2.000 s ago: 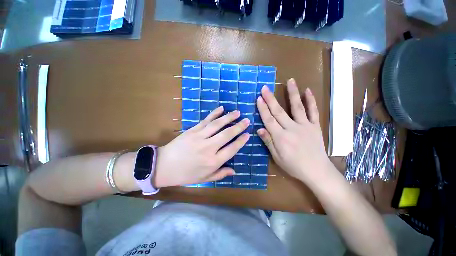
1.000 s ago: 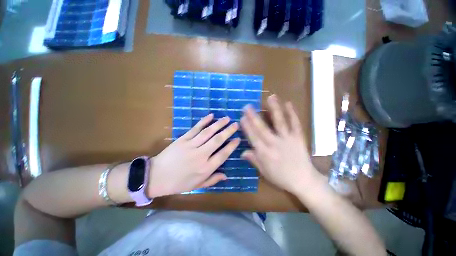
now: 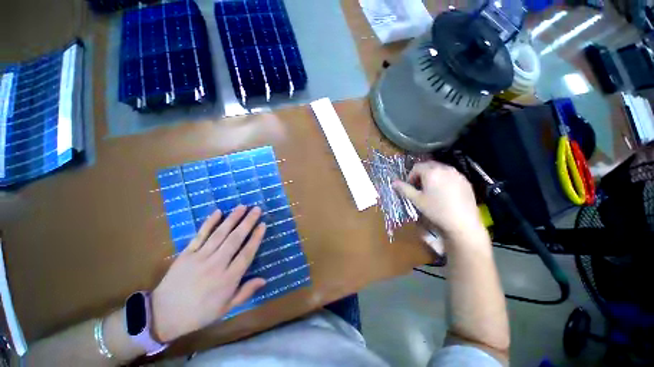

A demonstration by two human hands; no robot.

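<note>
A blue solar cell panel (image 3: 283, 233) lies flat on the brown tabletop, with thin wire ends sticking out past its left and right edges. My left hand (image 3: 215, 261) lies flat on the panel, fingers a little apart, palm down. My right hand (image 3: 439, 192) is at the loose pile of short silver ribbon (image 3: 387, 190), its fingers bent over the pile's right side. Whether its fingertips hold a ribbon cannot be made out. A white strip stack (image 3: 344, 154) lies between panel and pile.
Dark cell stacks (image 3: 163, 54) stand on a grey mat (image 3: 333, 61) at the back. A finished panel stack (image 3: 32, 107) is at left. A grey canister (image 3: 430, 86), soldering iron (image 3: 527, 233), yellow-and-red-handled tool (image 3: 571, 172) and black fan (image 3: 624, 244) are at right.
My right hand has left the panel and moved right to the silver ribbon pile. My left hand has stayed on the panel. The view has turned to the right.
</note>
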